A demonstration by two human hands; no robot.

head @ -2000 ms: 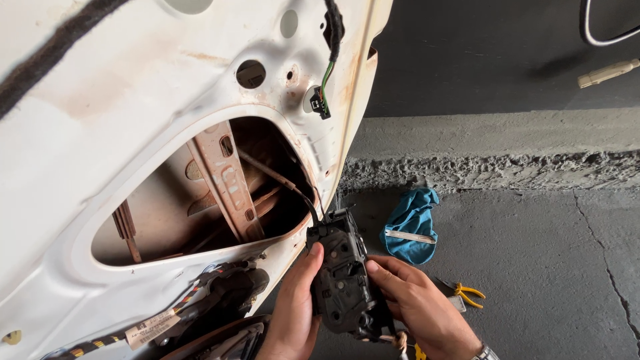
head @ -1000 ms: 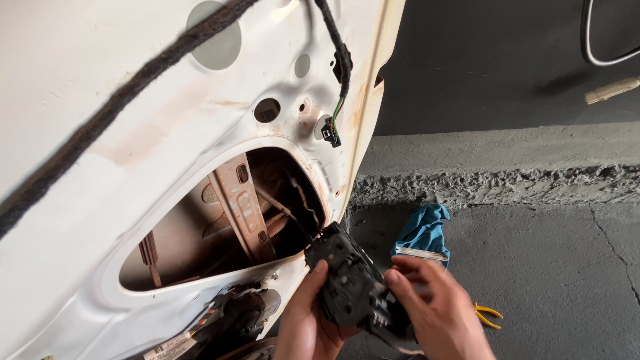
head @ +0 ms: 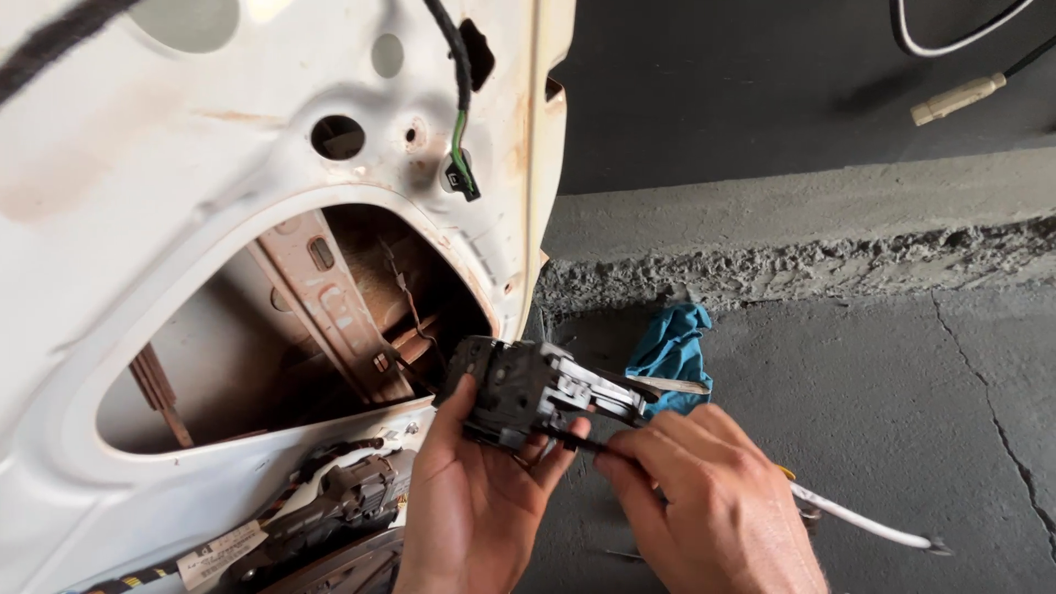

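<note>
My left hand (head: 487, 495) holds a black car door latch (head: 507, 392) from below and its left side, near the lower right corner of the large opening in the white door panel (head: 157, 322). Pale metal parts show on the latch's right side. With finger and thumb my right hand (head: 701, 487) grips a thin black rod or cable that runs to the latch's lower edge. A white sleeved cable (head: 862, 516) sticks out to the right of that hand; whether it joins the latch is hidden.
A green-wired connector (head: 460, 175) hangs over the door. A motor unit (head: 346, 495) and taped harness lie at lower left. Beyond the latch, a blue glove or cloth (head: 672, 351) lies on the grey floor. A cable with a cream connector (head: 957, 99) is at upper right.
The latch has been turned so its metal side shows. My right hand has moved off the latch body to the thin black rod or cable. The white cable has come into view.
</note>
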